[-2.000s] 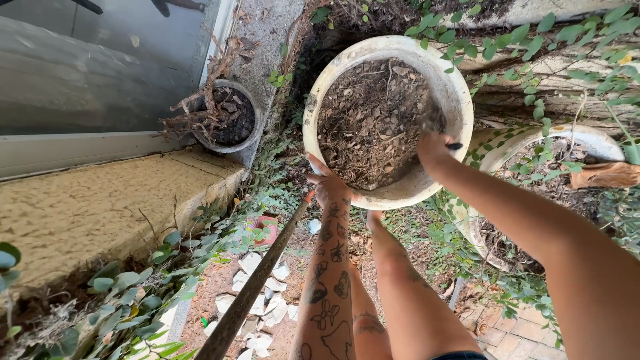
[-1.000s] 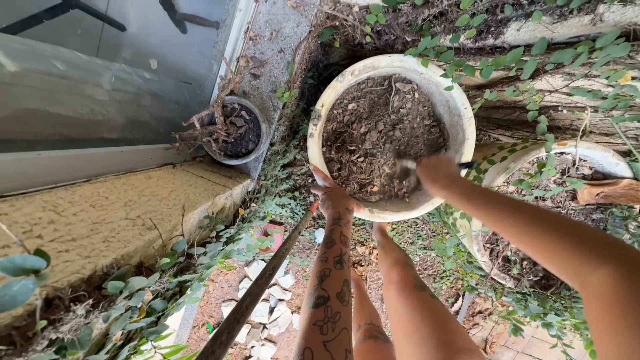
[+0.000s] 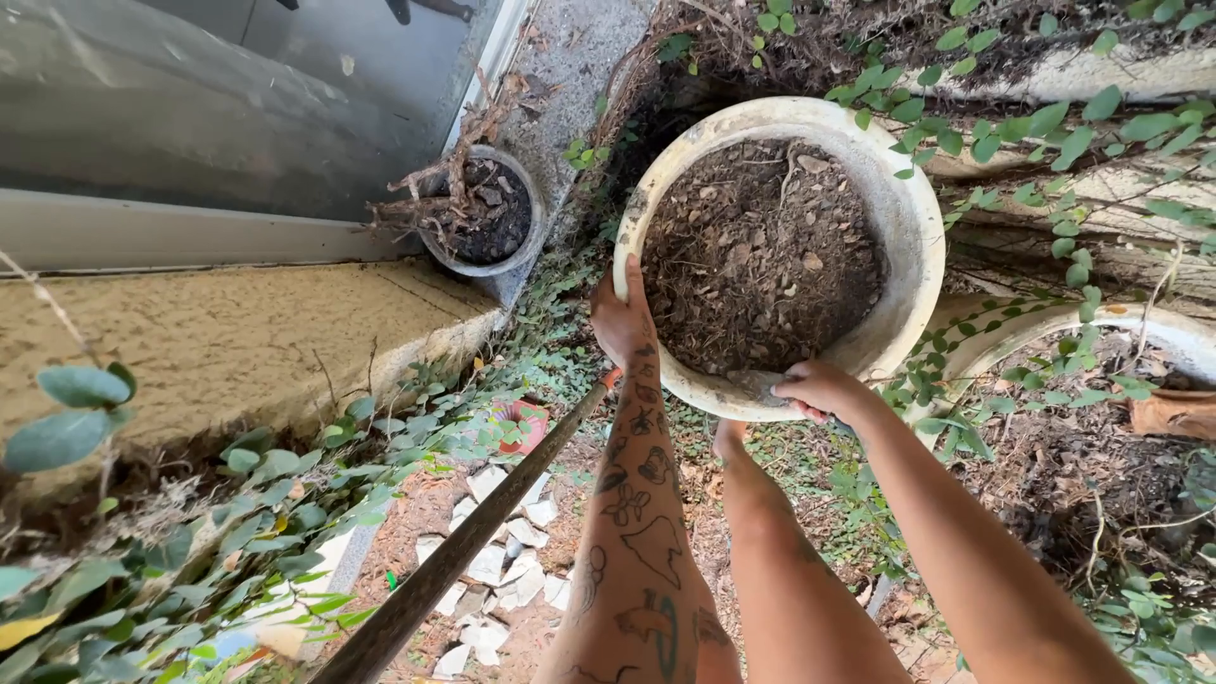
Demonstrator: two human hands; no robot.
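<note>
A large round planter [image 3: 912, 223] with a worn cream rim stands in front of me, holding dry soil [image 3: 760, 256] with wood chips and roots. My left hand [image 3: 622, 318] grips its rim at the left, thumb over the edge. At the near rim, my right hand [image 3: 822, 391] is closed on a small hand tool, whose greyish blade [image 3: 757, 382] rests at the soil's edge; its handle is mostly hidden by the fingers. A long wooden pole [image 3: 475, 532] with an orange-red end slants beside my left forearm.
A smaller pot [image 3: 537, 223] with a dried plant stands by the window at left. Another planter [image 3: 1159, 328] with soil and a terracotta-coloured piece is at right. Broken white shards [image 3: 503, 560] lie on the ground. Vines [image 3: 1073, 133] hang at upper right; a yellowish ledge [image 3: 237, 332] runs at left.
My right hand with the tool has moved from over the soil toward me, to the planter's near rim. My left hand stays at the rim's left side.
</note>
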